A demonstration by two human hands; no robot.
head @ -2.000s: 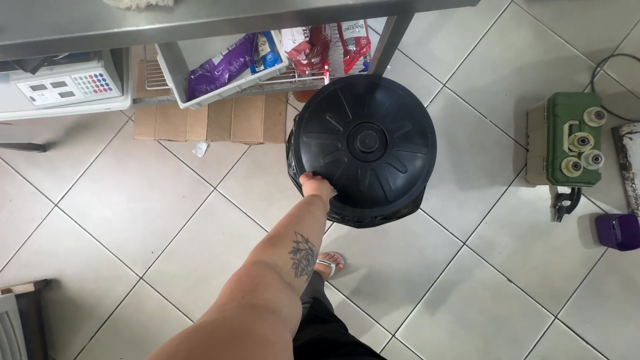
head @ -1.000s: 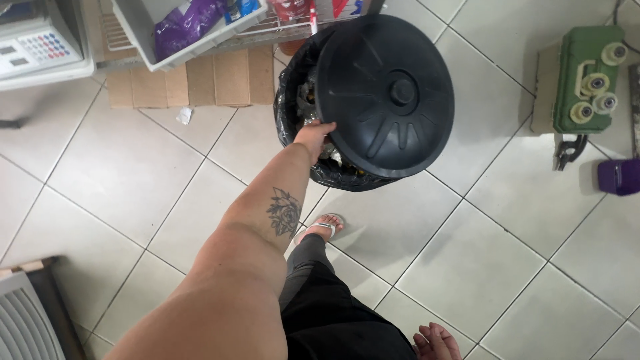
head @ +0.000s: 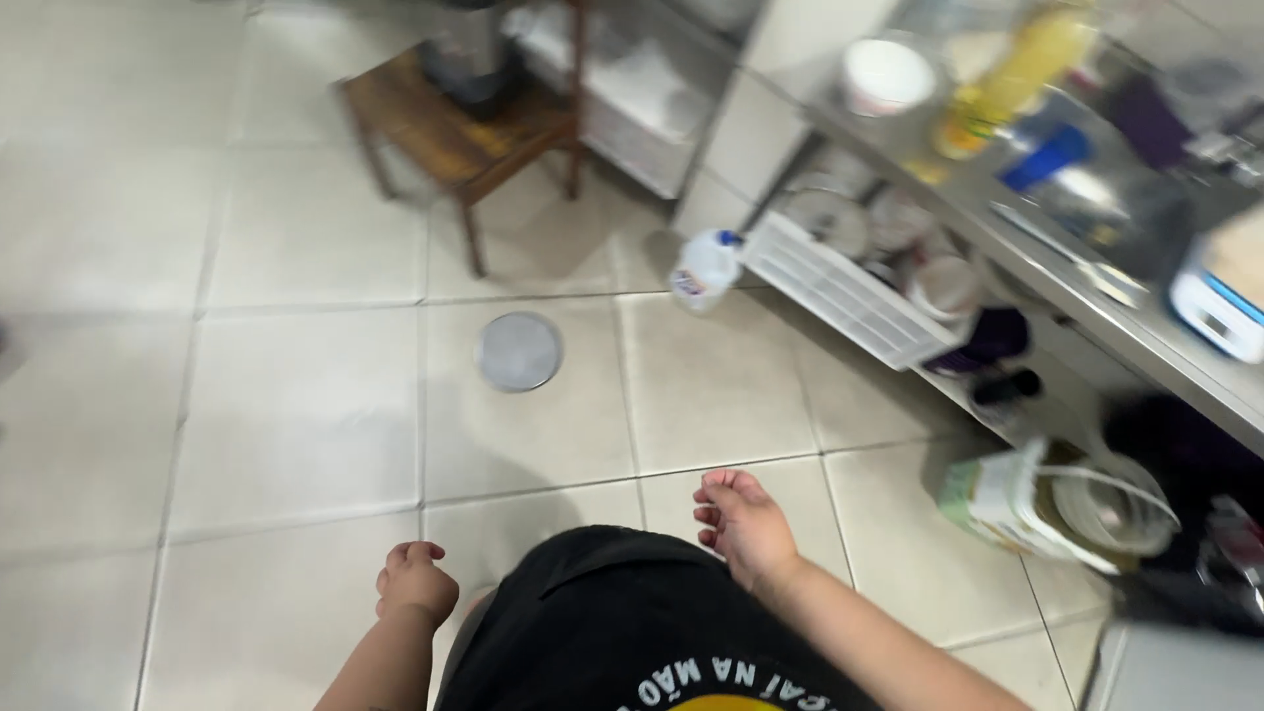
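My left hand [head: 419, 585] hangs low at the left of my dark apron [head: 632, 612], its fingers loosely curled with nothing seen in them. On the other side of the apron, my right hand [head: 743, 523] is raised a little over the tiled floor, fingers bent and apart, holding nothing. Neither hand touches an object. Ahead of them, a round grey metal cover [head: 519, 352] lies in the floor. The nearest loose thing to my right hand is a plastic jug [head: 706, 272] with a blue cap, beside the shelf. The view is blurred.
A wooden chair [head: 434, 109] bearing a dark appliance stands ahead. Along the right runs a steel counter [head: 987, 227] with a yellow bottle [head: 1017, 79], a white tub [head: 887, 77] and a scale [head: 1224, 296]. Below are a white basket [head: 849, 296] and a plastic bucket [head: 1037, 504] on the floor.
The view has swung to another part of the room. My left hand, earlier at the lid of a black bin, is away from it; bin and lid are out of view.
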